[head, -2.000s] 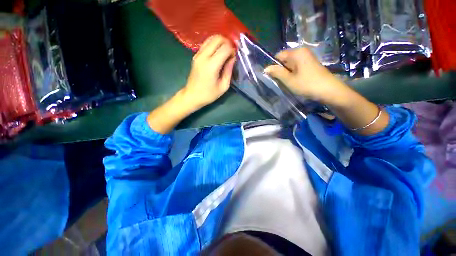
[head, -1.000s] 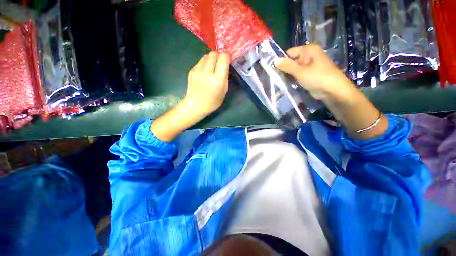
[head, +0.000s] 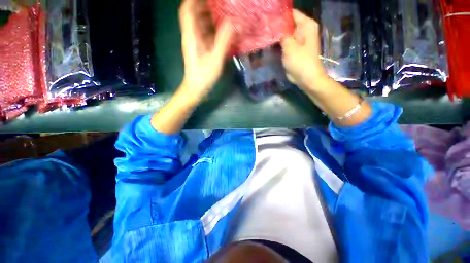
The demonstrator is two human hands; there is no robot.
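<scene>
A red bubble bag (head: pixel 253 24) is at the top middle, over the green worktop, its upper end cut off by the frame. A printed pouch (head: pixel 264 72) is partly inside it; its clear and dark end sticks out of the bag's lower edge toward my body. My left hand (head: pixel 203 49) is at the bag's left edge, thumb on the bag, fingers partly blurred and cut off at the top. My right hand (head: pixel 302 50) grips the right edge of the bag at its mouth.
Glossy printed pouches lie in a stack at left (head: pixel 69 49) and another at right (head: pixel 384 43). A pile of pinkish-red bubble bags (head: pixel 18 61) is far left; a banded bundle of red bags (head: pixel 458 49) is far right. Blue clothing of a person (head: pixel 44 205) shows lower left.
The bag and pouch have moved up, away from my body, and turned more upright. Less of the pouch sticks out of the bag. My right hand has moved from the pouch to the bag's edge.
</scene>
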